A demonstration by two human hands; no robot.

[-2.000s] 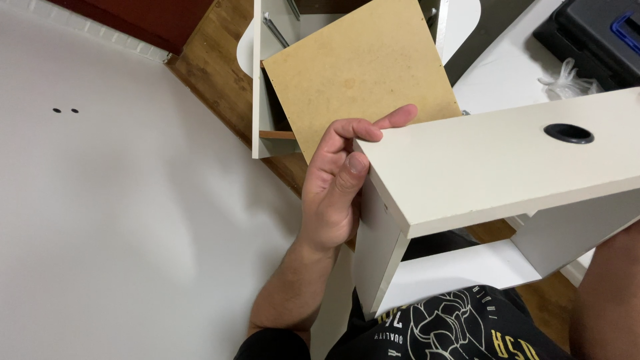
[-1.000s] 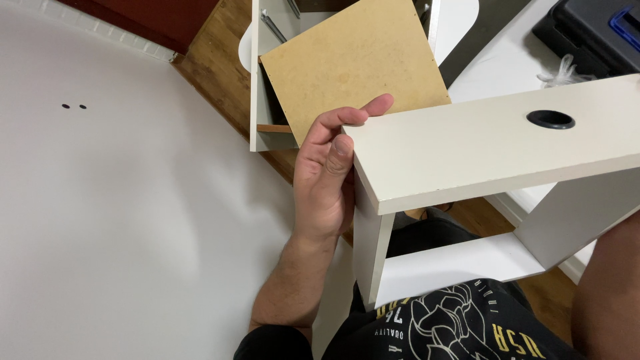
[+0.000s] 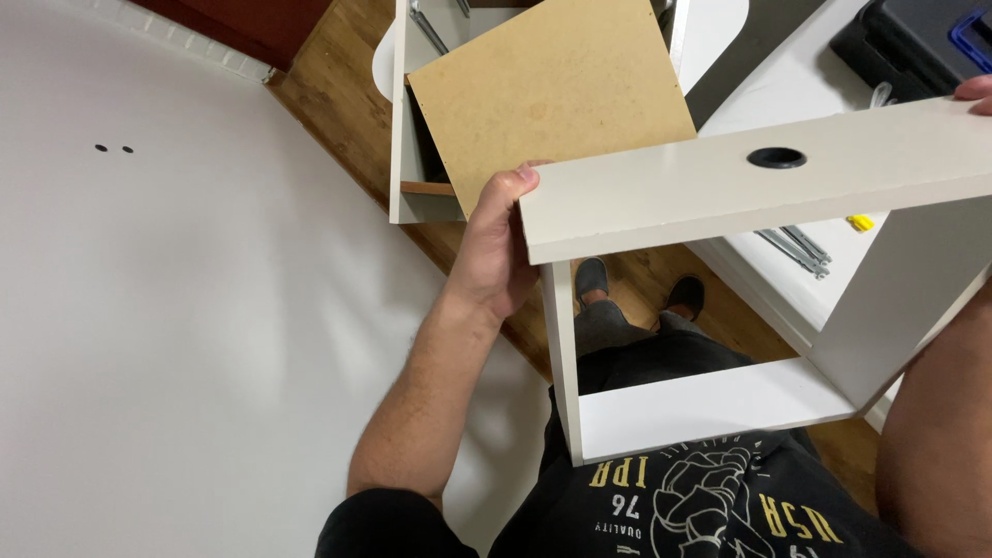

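A white drawer frame [image 3: 666, 198] is held up in front of my body, open through its middle, with a round black-rimmed hole [image 3: 776, 158] in its front panel. My left hand [image 3: 500, 248] grips the left corner of that panel. At the right edge of the view, fingertips of my right hand [image 3: 978, 94] rest on the panel's far end; the rest of that hand is out of view. Behind the frame, a tan fibreboard panel [image 3: 550, 101] lies tilted across a white cabinet carcass [image 3: 397, 116] that has metal drawer slides [image 3: 428, 29] inside.
To the right stands a white surface [image 3: 775, 101] bearing a black plastic case [image 3: 907, 46], loose metal drawer slides [image 3: 798, 249] and a small yellow item [image 3: 860, 223]. A white wall [image 3: 194, 310] runs along the left. My feet are on the wooden floor [image 3: 635, 271].
The drawer frame has shifted so that its opening shows the floor, my feet and the loose slides. My left hand's grip has changed at the corner, and right fingertips have come into view.
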